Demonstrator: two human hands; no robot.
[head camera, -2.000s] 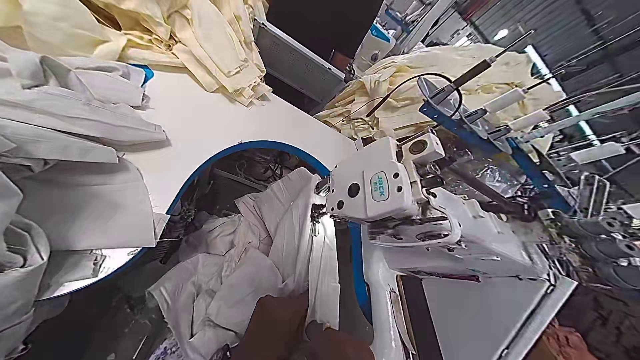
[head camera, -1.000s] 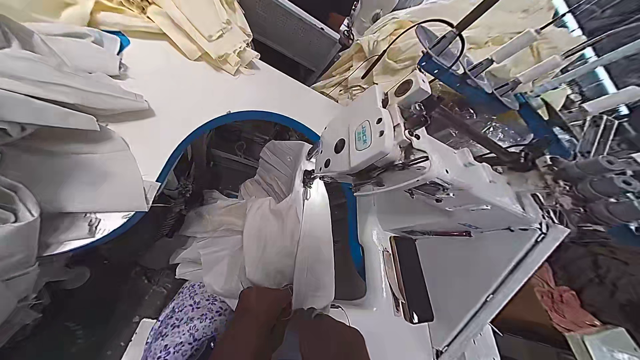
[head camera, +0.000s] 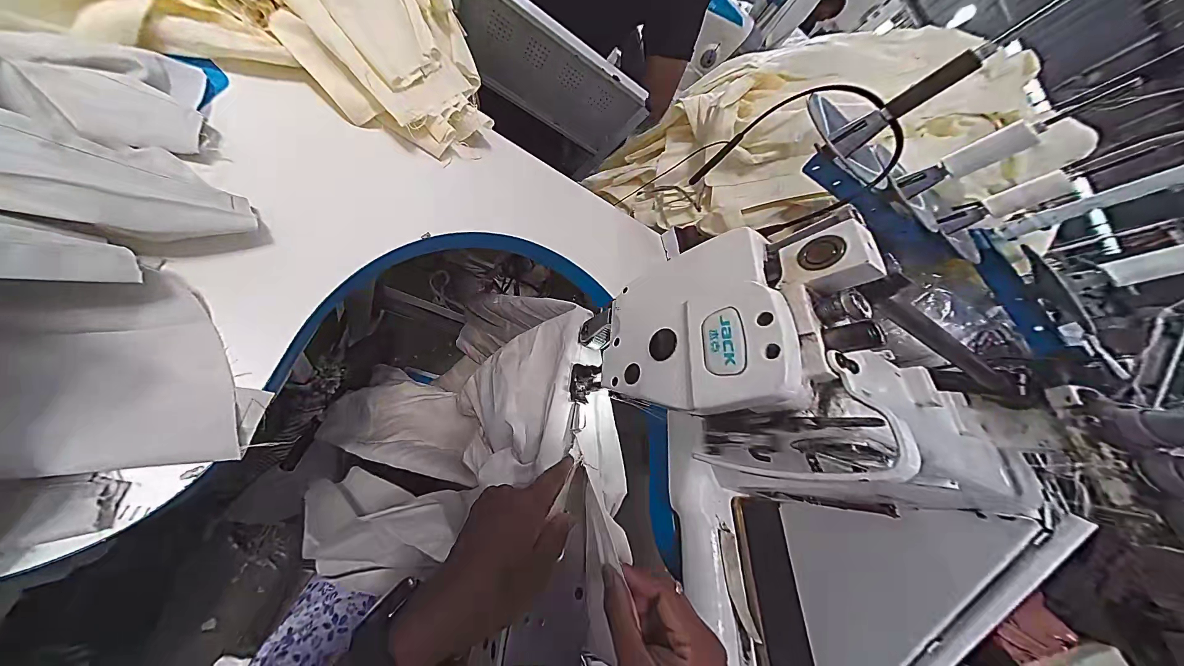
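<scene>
A white cloth garment piece (head camera: 523, 393) runs under the needle and presser foot (head camera: 585, 381) of a white Jack industrial sewing machine (head camera: 694, 324). My left hand (head camera: 504, 546) pinches the cloth's seam just below the presser foot, fingertips close together. Lower and to the right, my right hand (head camera: 657, 615) grips the cloth's edge between thumb and fingers. Between the hands the two cloth edges stand slightly apart. Much of the cloth hangs bunched to the left of my left hand, inside the table's curved cutout.
The white table (head camera: 407, 185) has a cutout with a blue rim (head camera: 444, 242). Grey-white cloth pieces (head camera: 111, 370) lie at the left, cream cloth (head camera: 398, 65) at the top and behind the machine. A thread stand (head camera: 962, 250) rises at the right. Another person's arm (head camera: 664, 83) shows at the back.
My hands, close together one second ago, are now apart, the right one lower along the cloth's edge. The cloth has spread into looser folds on the left. The view has shifted.
</scene>
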